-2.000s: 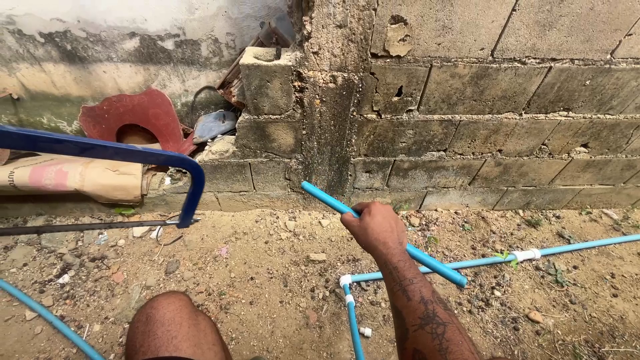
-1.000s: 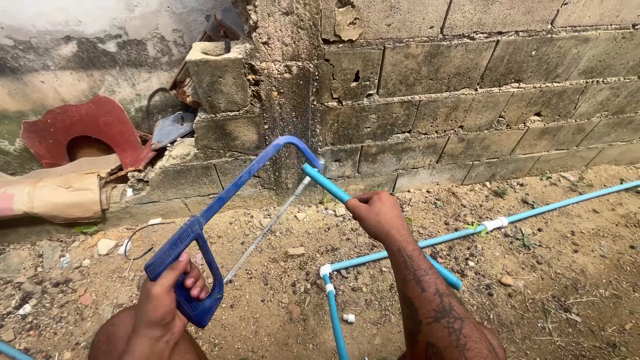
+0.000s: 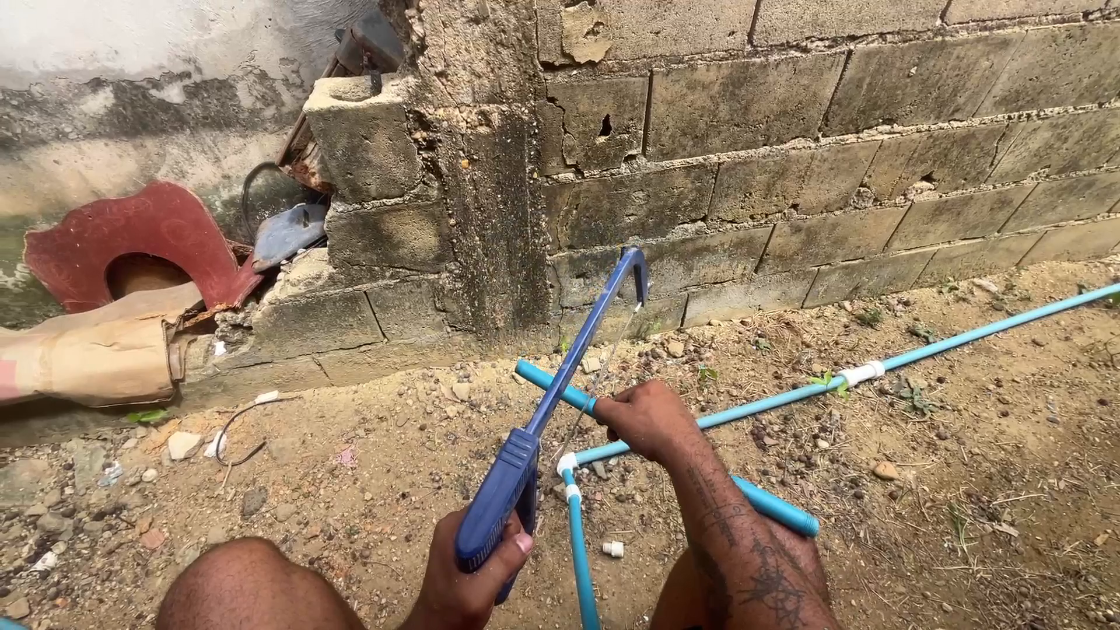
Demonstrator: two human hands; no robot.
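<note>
My left hand (image 3: 477,564) grips the handle of a blue hacksaw (image 3: 569,367), whose frame points up and away toward the block wall. Its thin blade crosses a short blue PVC pipe (image 3: 783,507) close to my right hand; whether it touches the pipe is hard to tell. My right hand (image 3: 643,420) is closed around that pipe, which slants from upper left to lower right and passes under my forearm. Behind and below it, a longer blue pipe run (image 3: 770,402) lies on the soil, with a white coupling (image 3: 862,374) and a white elbow (image 3: 567,462).
A small white fitting (image 3: 612,549) lies on the soil near my knees. A concrete block wall (image 3: 744,105) runs behind. At the left are a broken red panel (image 3: 140,227), a brown paper sack (image 3: 105,350) and a thin bent wire or tube (image 3: 229,442).
The hacksaw has swung right, from left of the short pipe to across it. Two seconds ago it lay flat at the far left. My right hand still holds the pipe.
</note>
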